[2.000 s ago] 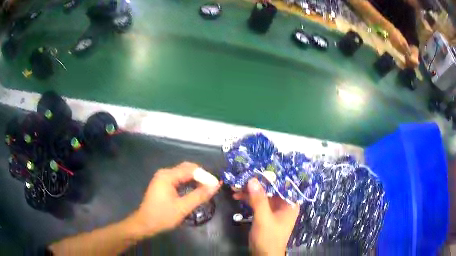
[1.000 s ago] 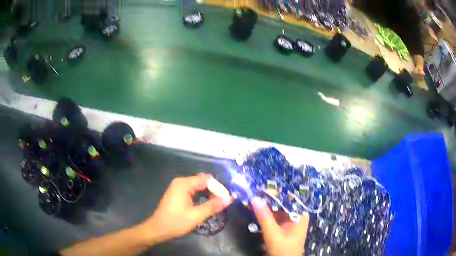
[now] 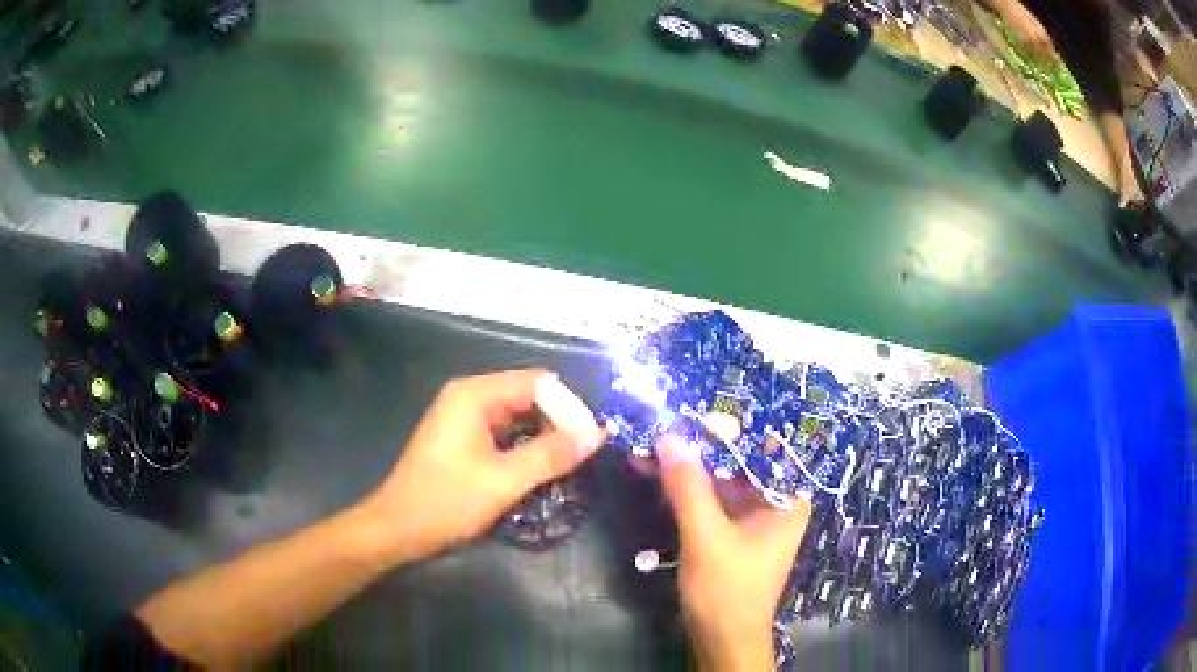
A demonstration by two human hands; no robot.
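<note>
My right hand holds a blue circuit board at its left edge; a blue-white glare covers part of the board. My left hand, with a white finger cot, pinches something tiny at the board's left edge; the piece is too small to tell. White lead wires run over the boards beside my right fingers. A round wire end hangs below, left of my right hand. A black housing lies under my left hand, partly hidden. The pile of boards lies to the right.
Several black housings with green-yellow round ends and red wires stand at the left. A blue bin is at the far right. Beyond the white edge, the green conveyor carries black housings and a small white scrap. A person's arm shows top right.
The board has lit up with a glare since the oldest frame. Both hands stay at the board's edge. The things on the conveyor have shifted in view, and a white scrap has appeared.
</note>
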